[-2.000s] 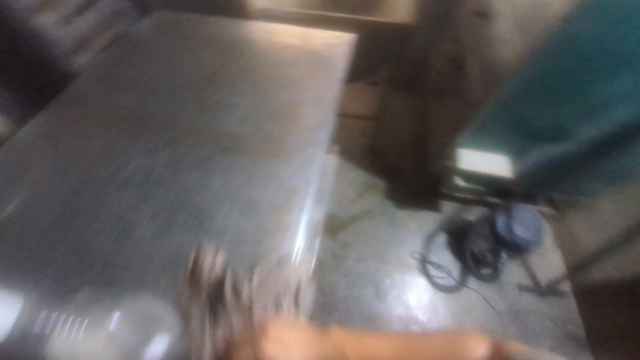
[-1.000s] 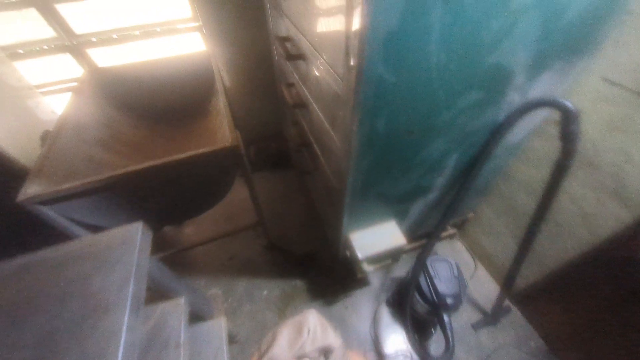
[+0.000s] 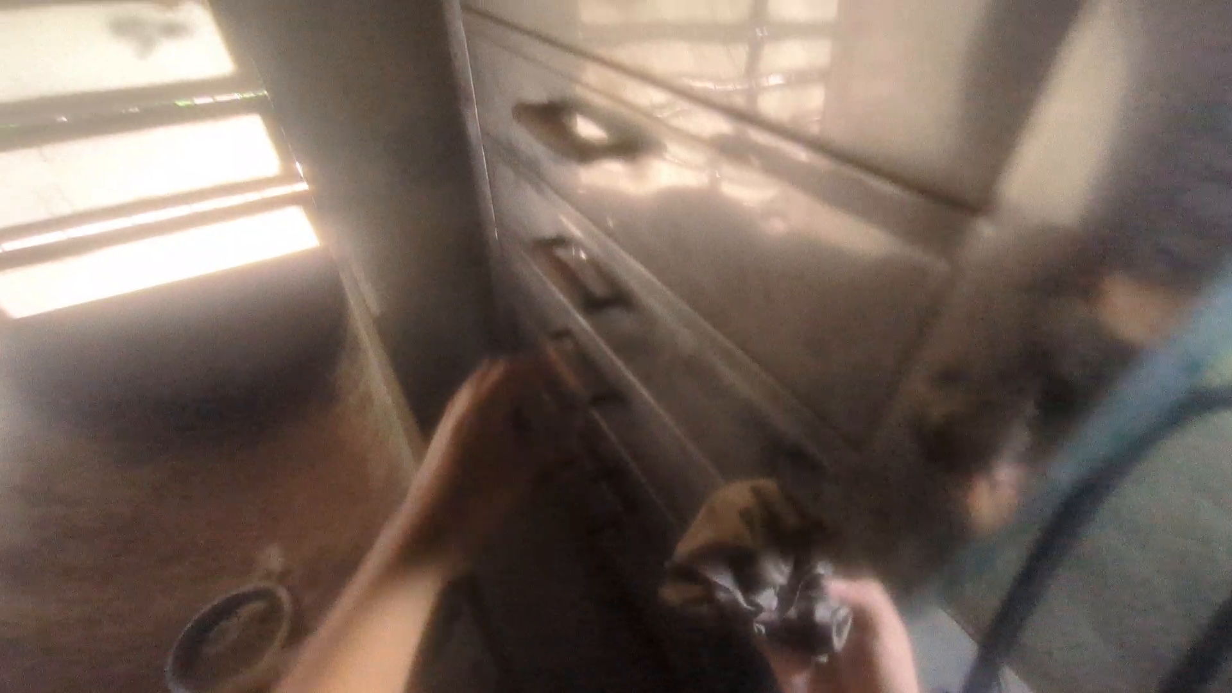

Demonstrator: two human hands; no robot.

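My left hand (image 3: 525,385) reaches to the recessed handle (image 3: 582,371) of a lower drawer in a metal cabinet (image 3: 751,298); blur hides whether its fingers touch or grip it. Two more drawer handles (image 3: 582,269) (image 3: 577,130) sit above it. Low at the centre right, my right hand (image 3: 857,626) is closed on a crumpled brown and dark cloth (image 3: 760,558), which bunches up above the fingers in front of the cabinet.
At the left stands a brown surface (image 3: 144,462) with a round dark-rimmed object (image 3: 231,635) near its lower edge, below bright window panes (image 3: 154,260). A black hose (image 3: 1068,510) curves past a teal panel (image 3: 1136,423) at the right.
The view has swung over to the drawer cabinet, which now fills much of the frame. My left arm has come into view and reached to a drawer handle.
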